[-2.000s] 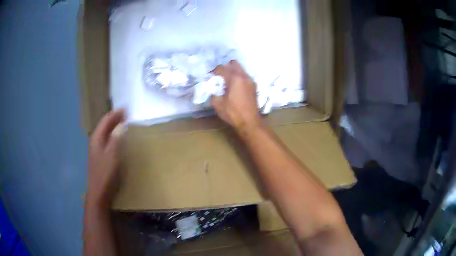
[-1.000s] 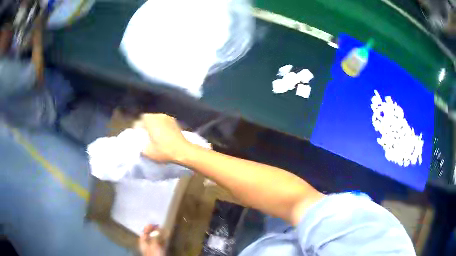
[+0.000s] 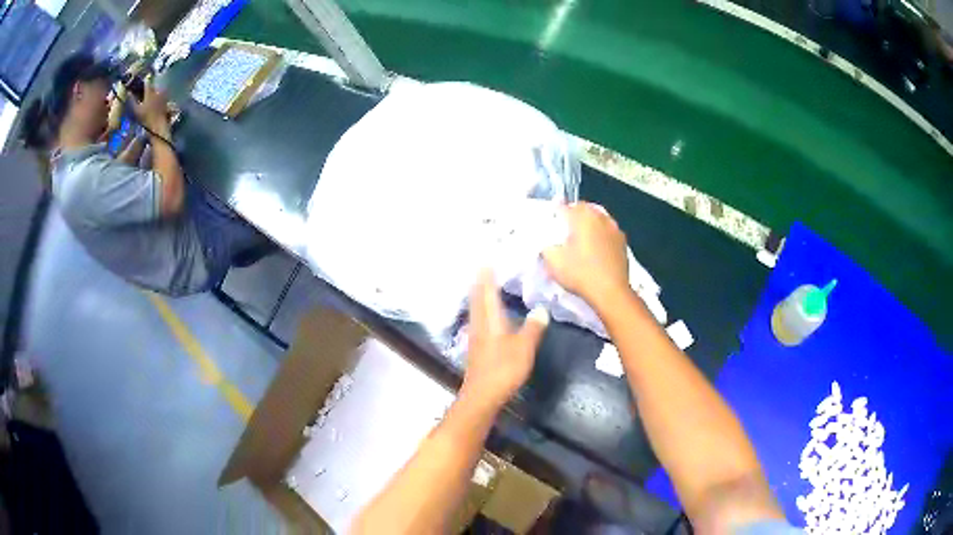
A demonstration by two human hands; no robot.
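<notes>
A large white plastic bag (image 3: pixel 418 199) bulges on the dark green bench. A smaller white bag (image 3: pixel 559 287) lies against its right side. My right hand (image 3: pixel 590 251) grips the upper part of the smaller bag. My left hand (image 3: pixel 502 340) is at the bags' near side with its fingers apart; its fingertips are blurred against the white, and it shows nothing held. A few white housings (image 3: pixel 679 334) lie on the bench just right of the smaller bag. The contents of both bags are washed out.
A blue mat (image 3: pixel 731 413) at the right bears a pile of white oval pieces (image 3: pixel 846 460) and a squeeze bottle (image 3: pixel 800 316). An open carton (image 3: pixel 366 439) stands below the bench edge. A person (image 3: pixel 131 199) sits at the far left, near a shallow tray (image 3: pixel 232 79).
The view has turned up toward the bench. My right hand and the smaller white bag have moved from above the carton onto the bench. My left hand has risen from the carton to the bags.
</notes>
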